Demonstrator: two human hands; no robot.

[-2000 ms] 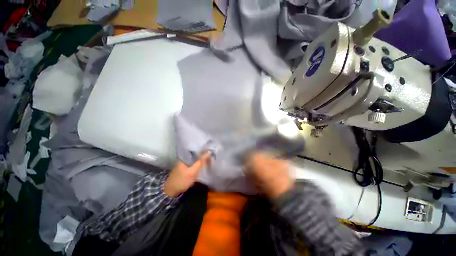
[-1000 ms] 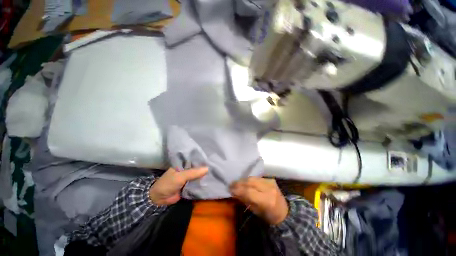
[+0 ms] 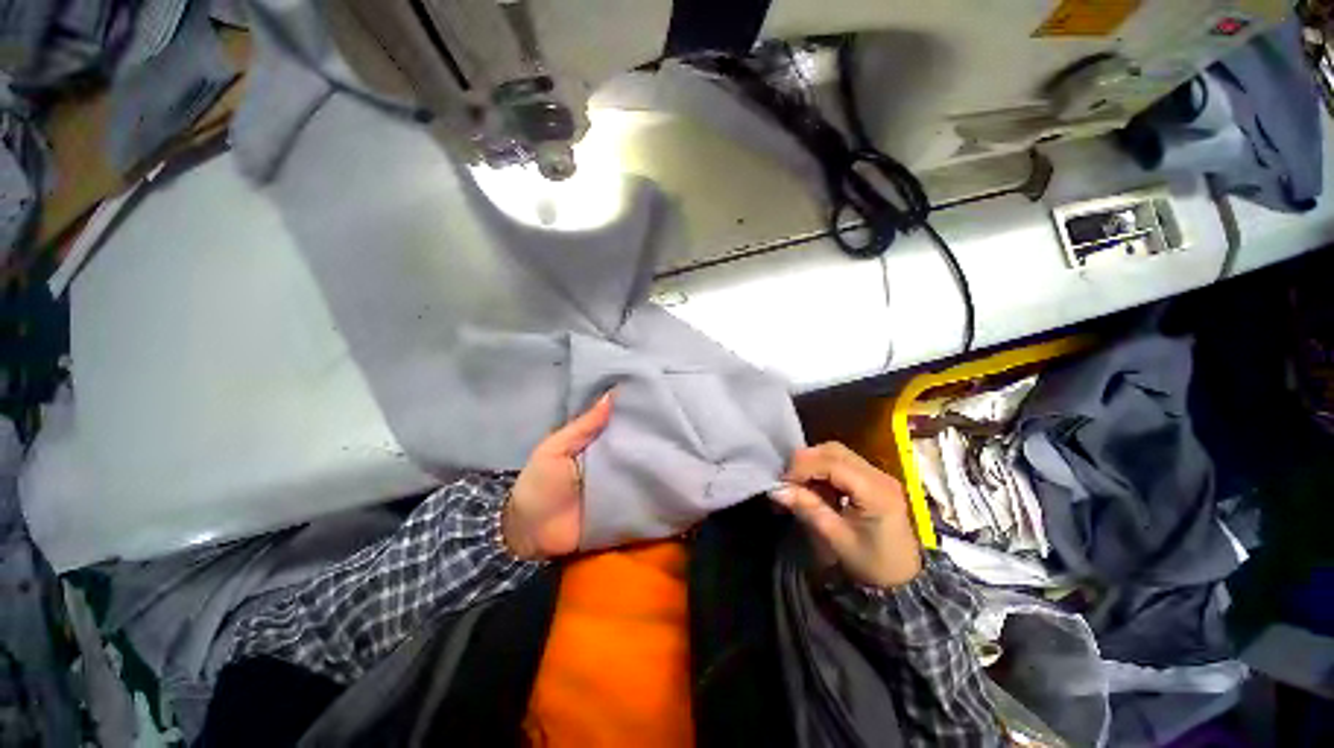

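A large grey garment panel [image 3: 424, 322] lies across the white table and hangs towards me over its front edge. My left hand [image 3: 553, 490] holds the panel near its lower left side, with the thumb on top of the cloth. My right hand [image 3: 856, 512] pinches the panel's right edge between thumb and fingertips. Folds and creases show in the cloth between the hands. The fingers of my left hand under the cloth are hidden.
The sewing machine head [image 3: 468, 73] stands beyond the panel, its lamp lighting the needle area. A black cable [image 3: 878, 197] lies on the table [image 3: 190, 365]. A yellow-rimmed bin [image 3: 909, 439] of cloth is below right. Grey heaps lie at left.
The view has swung to the right, showing more of the bin. My right hand has moved outward to the panel's right edge, and the cloth between the hands is spread wider.
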